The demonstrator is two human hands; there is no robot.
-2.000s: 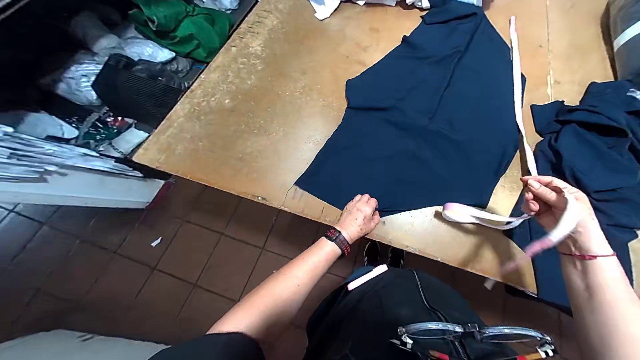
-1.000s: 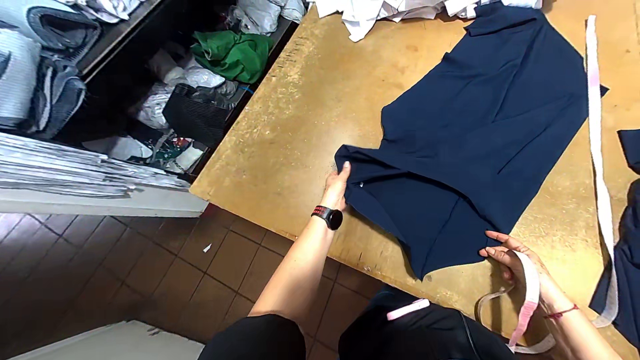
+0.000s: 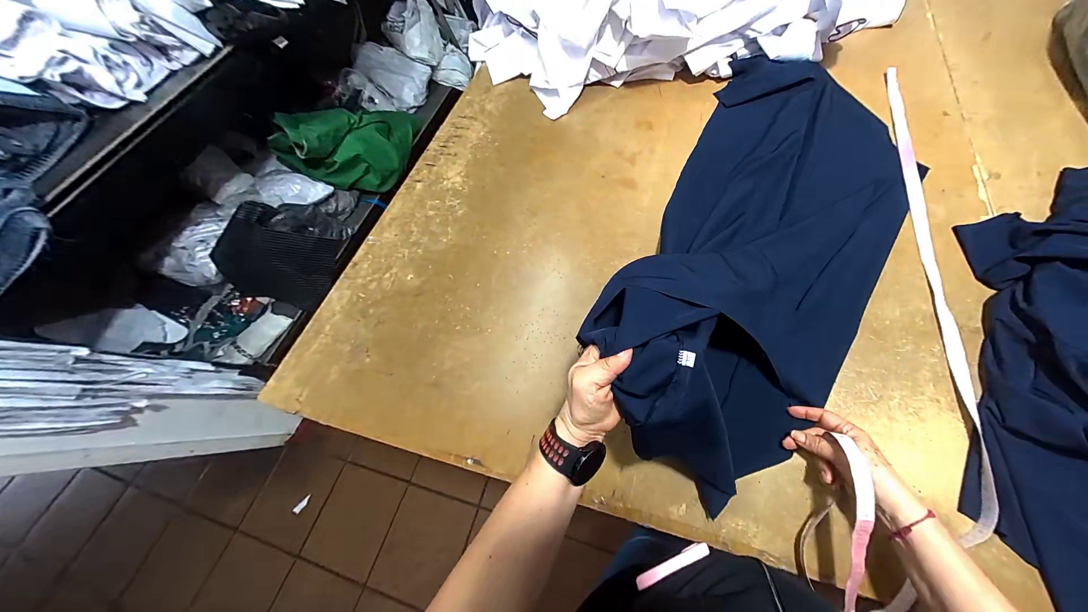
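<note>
A navy blue garment (image 3: 790, 204) lies across the wooden table, its near end bunched and folded open, with a small white label (image 3: 686, 359) showing inside. My left hand (image 3: 595, 395) is closed on the bunched left side of that end. At the garment's lower right edge, my right hand (image 3: 829, 442) touches the cloth with its fingertips; whether they pinch it I cannot tell. A white and pink tape measure (image 3: 931, 272) runs along the garment's right side, and a loop of it hangs over my right hand.
More navy cloth (image 3: 1033, 340) lies at the right. White fabric pieces (image 3: 646, 38) are heaped at the table's far edge. Left of the wooden table (image 3: 442, 297), shelves hold a green cloth (image 3: 348, 149) and plastic bags (image 3: 391, 76). A paper stack (image 3: 93, 382) sits at lower left.
The garment's near end, flat two seconds ago, is lifted and folded back. My left hand has gone from resting at its hem to gripping the bunched cloth. The view has shifted.
</note>
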